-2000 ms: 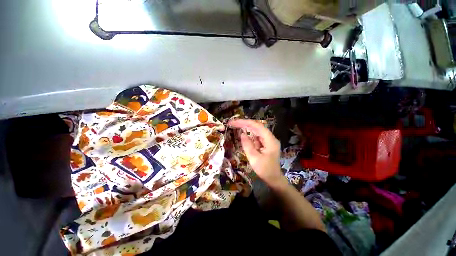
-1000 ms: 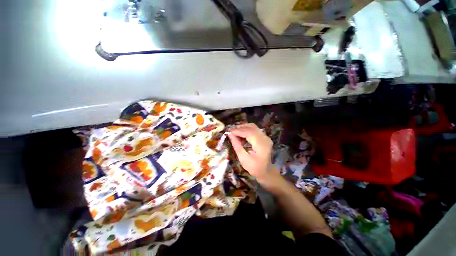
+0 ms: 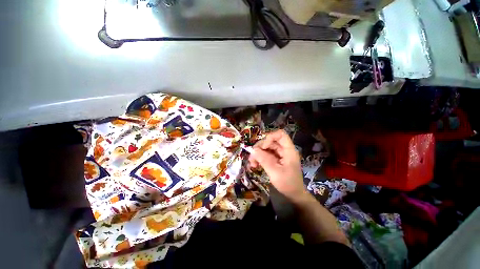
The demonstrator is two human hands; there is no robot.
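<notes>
The printed garment piece (image 3: pixel 195 152), cream-white with orange, red and navy food motifs, lies over my lap below the table edge. Its right edge is gathered to a bunch. My right hand (image 3: pixel 276 160) is at this gathered edge, thumb and fingertips pinched together on a small pale bit, perhaps the end of a narrow strip (image 3: pixel 246 149). My left hand is not seen; the cloth may cover it.
The white machine table (image 3: pixel 184 73) runs across above the cloth. Dark scissors (image 3: pixel 267 29) lie on the machine bed. A small black tool tray (image 3: pixel 371 72) is at the right. A red plastic stool or crate (image 3: pixel 400 160) and fabric scraps (image 3: pixel 337 192) are below.
One second ago my right hand pinched a pale strip standing out from the gathered edge. Now the hand is slightly lower right and less of the strip shows. The view has shifted a little.
</notes>
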